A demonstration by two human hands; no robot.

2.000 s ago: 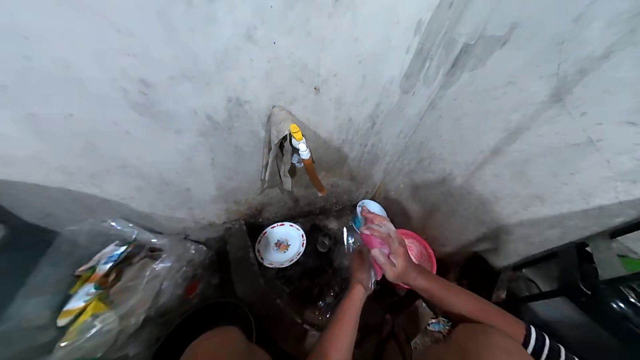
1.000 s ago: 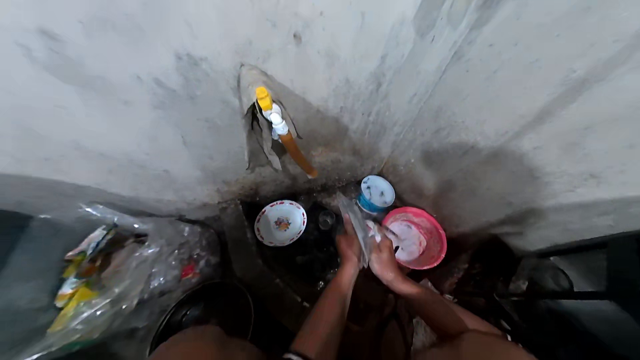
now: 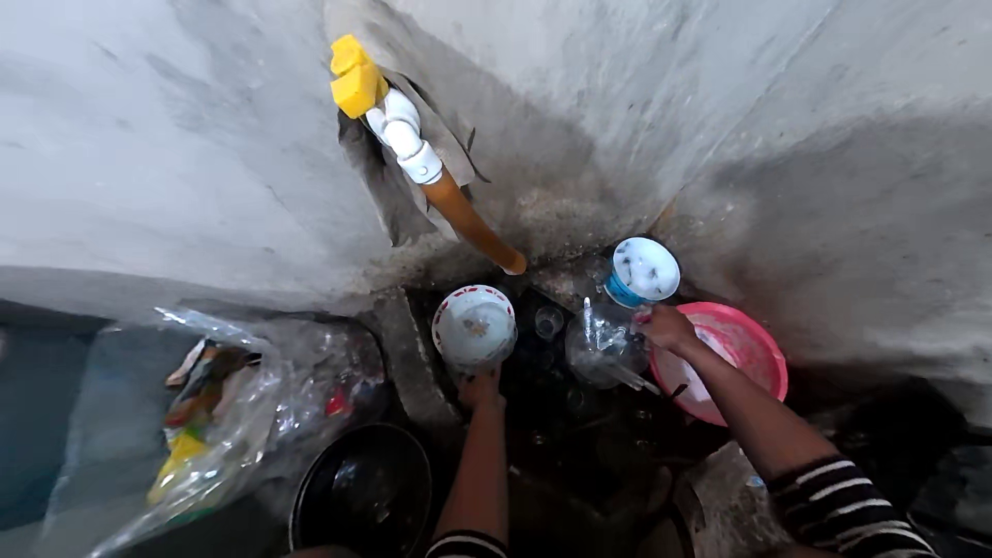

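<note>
My left hand (image 3: 482, 387) is at the near rim of a white bowl with a red-patterned rim (image 3: 474, 325), its fingers partly hidden; something clear and round appears over the bowl's middle. My right hand (image 3: 668, 329) is closed on something small and pinkish, beside a clear glass or plastic vessel (image 3: 604, 345). Just right of that hand stands a pink basin (image 3: 763, 349) with whitish, soapy contents. Behind it is a blue and white tub (image 3: 645, 270) with suds. Small clear glasses (image 3: 549, 322) sit on the dark wet floor between my hands.
A yellow-handled tap (image 3: 358, 77) with white fittings and a brown hose (image 3: 473, 225) juts from the wall. At left lies a clear plastic bag (image 3: 256, 434) of mixed wrappers. A black basin (image 3: 363, 492) stands near me, beside a low concrete ledge (image 3: 415, 368).
My hands, together near the pink basin earlier, are now apart. The left has moved left to the bowl; the right remains beside the basin. The view has shifted closer to the tap.
</note>
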